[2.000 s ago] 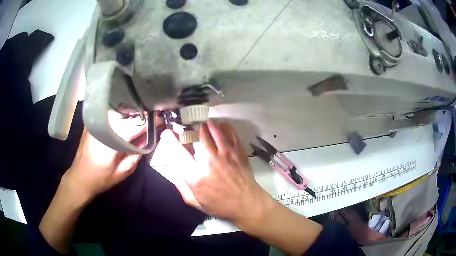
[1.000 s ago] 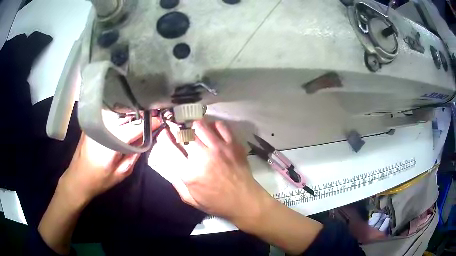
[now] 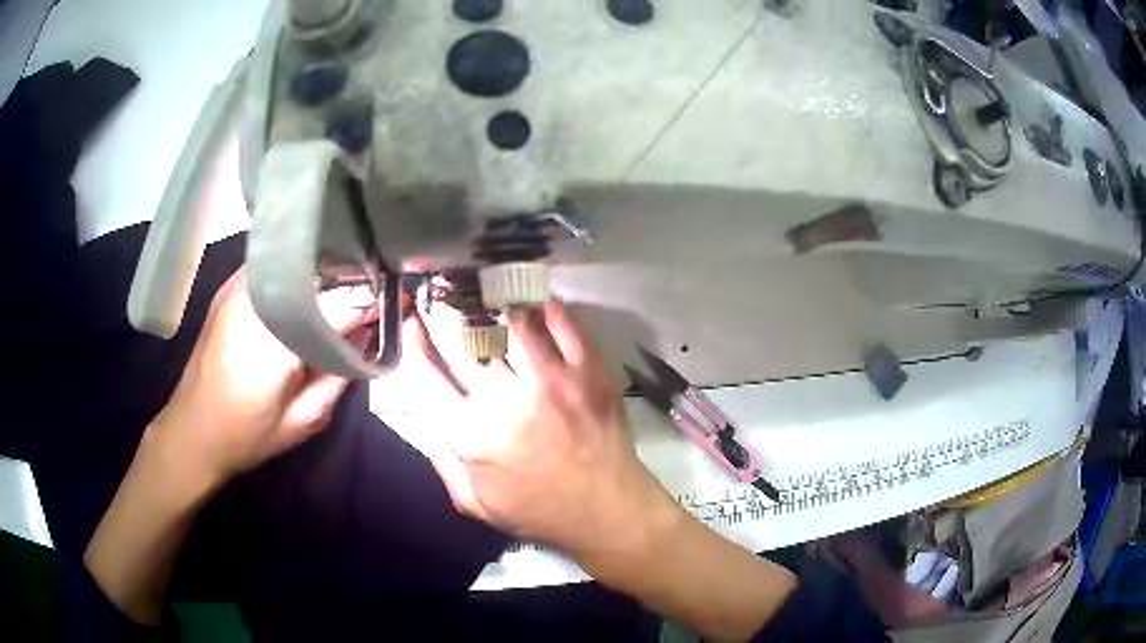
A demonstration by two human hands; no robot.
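The dark garment (image 3: 339, 502) spreads over the left of the table and down toward my lap. My left hand (image 3: 245, 383) is at the needle area, partly behind the pale curved guard (image 3: 287, 270), with thumb and fingers pinched on the garment. My right hand (image 3: 534, 421) lies on the bed just below the cream tension knobs (image 3: 515, 284), fingers spread toward the needle area. Its thumb and index fingertips are overexposed, so I cannot tell if they hold cloth. The presser foot is mostly hidden by fingers and glare.
The off-white machine head (image 3: 729, 138) spans the top. Pink-handled snips (image 3: 710, 433) lie on the bed right of my right hand, beside a small grey scrap (image 3: 885, 373). Ruler marks (image 3: 867, 471) line the front edge. Cloth scraps (image 3: 1031, 515) are at the lower right.
The view has shifted slightly, so the machine head sits a little further right. Both hands stay at the needle area with only small finger movements. The snips have not moved on the bed.
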